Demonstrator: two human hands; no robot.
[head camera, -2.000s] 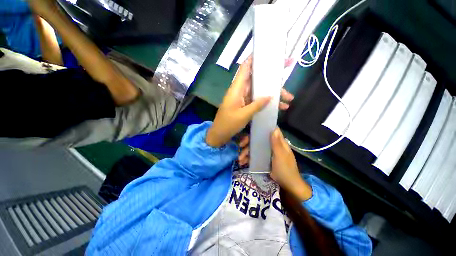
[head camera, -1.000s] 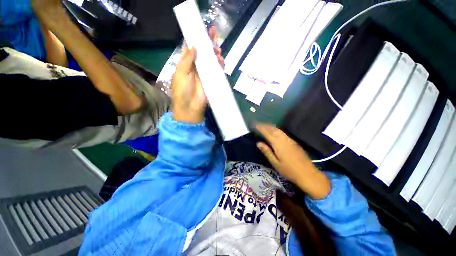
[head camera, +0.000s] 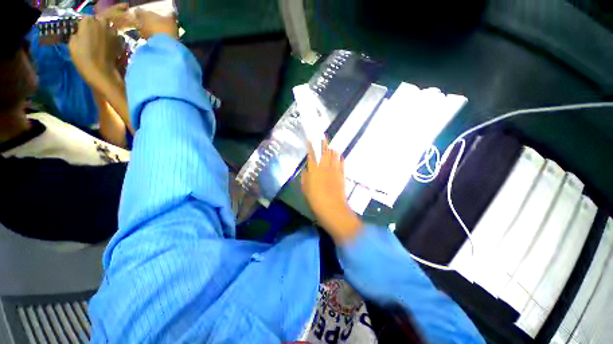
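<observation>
A white bar slants over the silvery perforated sheet, its lower end at the fingers of my right hand. My right hand is seen from the back, so its thumb is hidden. My left arm reaches to the upper left. My left hand is small and blurred beside the neighbour's hands, with a white piece at its fingers; its grip is unclear. Overlapping white strips lie right of the sheet, glaring. A thin white cord is coiled beside them.
White bars lie side by side in a black tray at the right. A seated neighbour in black is at the left, handling a dotted strip. A dark tray and a pale post stand at the top.
My left hand has moved from the middle to the upper left beside the neighbour's hands. My right hand has moved up and left to a white bar over the sheet. The view has shifted.
</observation>
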